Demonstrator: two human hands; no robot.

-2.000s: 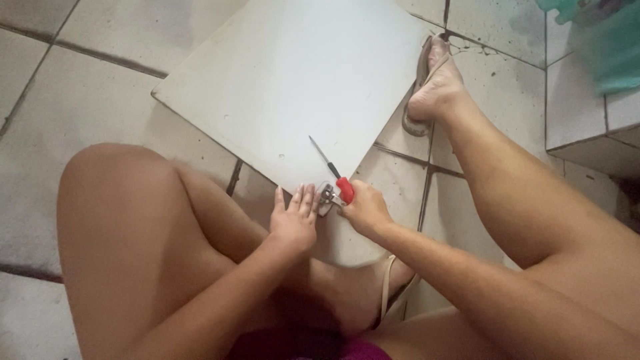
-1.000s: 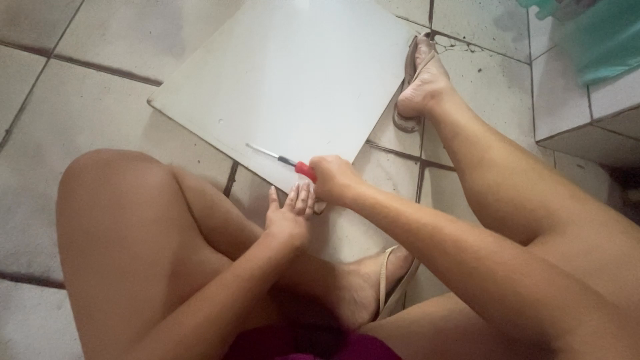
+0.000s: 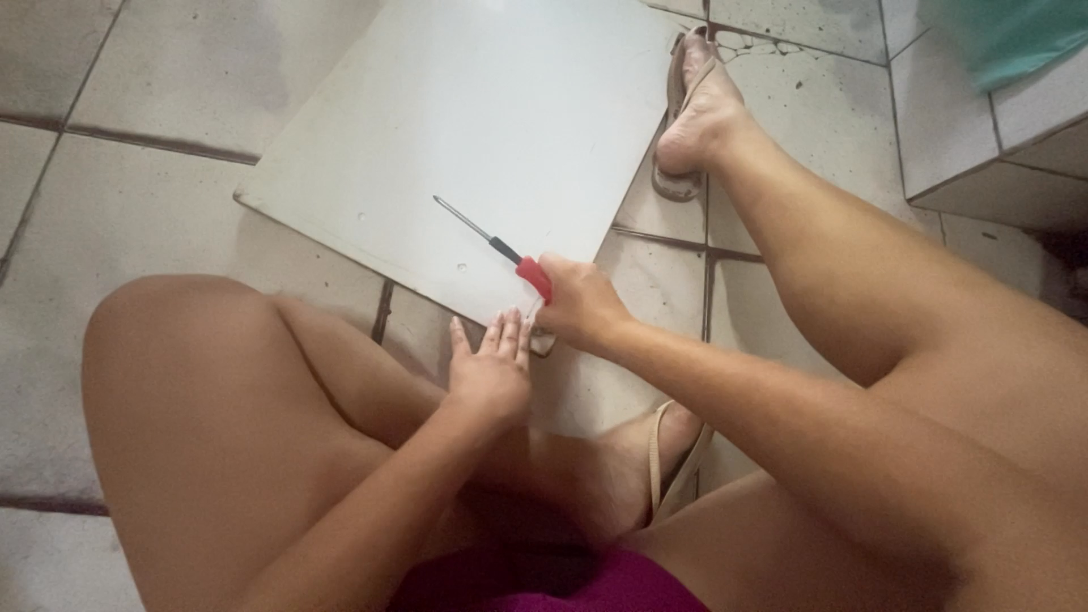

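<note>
A white flat panel point(image 3: 476, 127) lies on the tiled floor with one corner toward me. My right hand point(image 3: 582, 302) grips a screwdriver with a red and black handle point(image 3: 534, 277); its metal shaft points up and left over the panel. A small metallic piece shows partly at the near corner below that fist, too covered to identify. My left hand point(image 3: 493, 370) rests with spread fingers on the near edge of the panel, beside that corner, and holds nothing that I can see.
My foot in a flip-flop point(image 3: 676, 174) is by the panel's right edge. My other sandalled foot point(image 3: 629, 476) lies below the near corner. A tiled step point(image 3: 952, 170) with a green plastic item point(image 3: 1020, 38) on it stands at the upper right.
The screwdriver's shaft has swung from steeply upward to the left, then partly back up. My right hand has shifted a little with it. My left hand stays by the corner.
</note>
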